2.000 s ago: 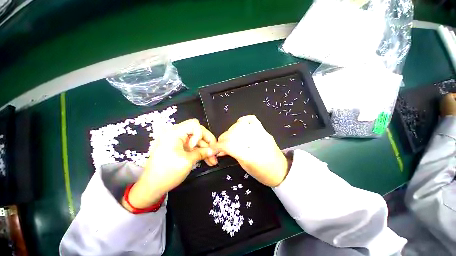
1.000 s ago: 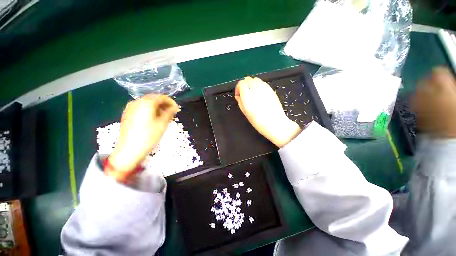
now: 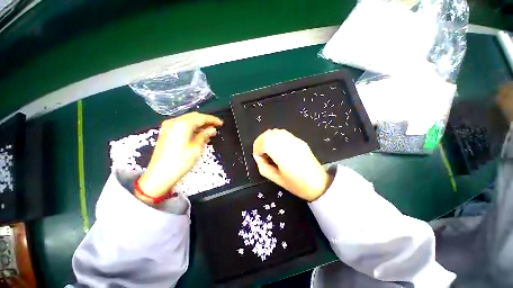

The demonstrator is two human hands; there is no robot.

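Observation:
My left hand [image 3: 179,147] is over the left tray, above a dense heap of tiny white plastic parts [image 3: 205,175]. Its fingers are bent; whether a part is between them is too small to tell. My right hand [image 3: 288,162] is over the near left corner of the right tray [image 3: 368,130], fingers curled, fingertips hidden. Thin metal pins [image 3: 329,115] lie scattered in that tray. The near tray [image 3: 219,247] holds a loose pile of small white cross-like pieces [image 3: 260,233].
A crumpled clear bag [image 3: 173,90] lies beyond the left tray. A bag of pins [image 3: 398,135] and a large white packet [image 3: 382,36] lie right. Neighbouring trays stand far left [image 3: 29,169] and far right [image 3: 469,143]. An orange-brown box [image 3: 21,256] and another person's hand [image 3: 506,101] show.
The hands first parted from touching. Since then my right hand has come back from the right tray's far left area towards its near edge; my left hand has moved slightly right. The other person's hand moved right.

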